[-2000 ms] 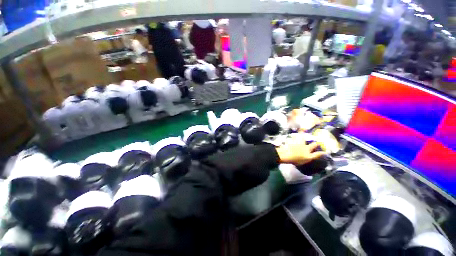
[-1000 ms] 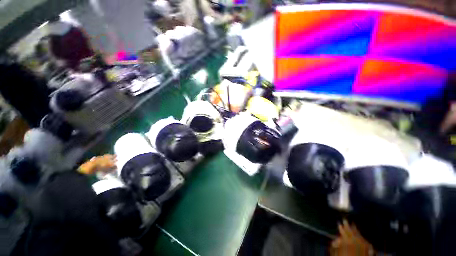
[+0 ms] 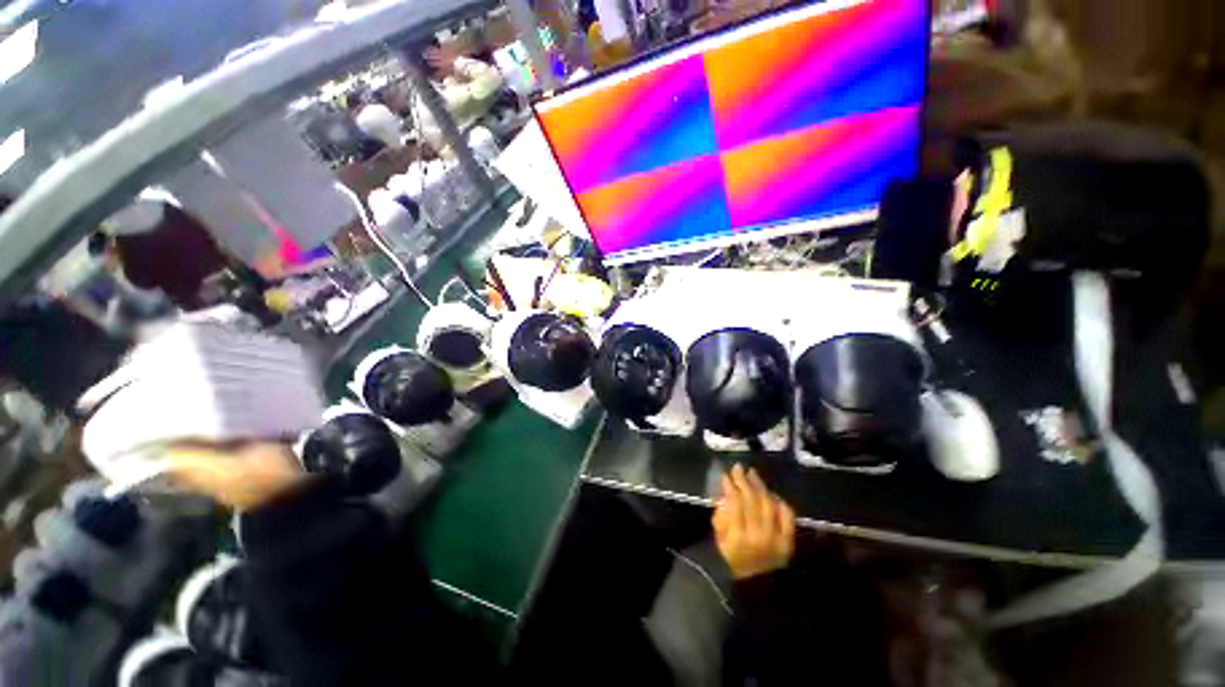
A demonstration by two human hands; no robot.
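Note:
My left hand [image 3: 239, 472], blurred at the left, grips the lower edge of a white ribbed unit [image 3: 202, 389] above the conveyor. Its dark sleeve covers part of the row below. My right hand [image 3: 752, 523] is at the bench's front edge, fingers up and slightly apart, just below the black-balled dome cameras; nothing shows in it. Three cameras stand on the black bench: one at the left [image 3: 637, 373], one in the middle [image 3: 738, 384] and one at the right [image 3: 860, 397]. Another dome camera [image 3: 550, 352] stands at the green belt's edge.
The monitor [image 3: 732, 128] shows four coloured panes behind the cameras. A white mouse [image 3: 962, 436] lies right of them. A white strip [image 3: 1099, 389] hangs over the bench edge near a bulky black box [image 3: 1102, 201]. More cameras [image 3: 352, 452] line the green belt [image 3: 490, 497].
The view has turned right and the monitor is more central. My left hand now holds a white unit, raised. My right hand has come up to the bench edge and shows more fully.

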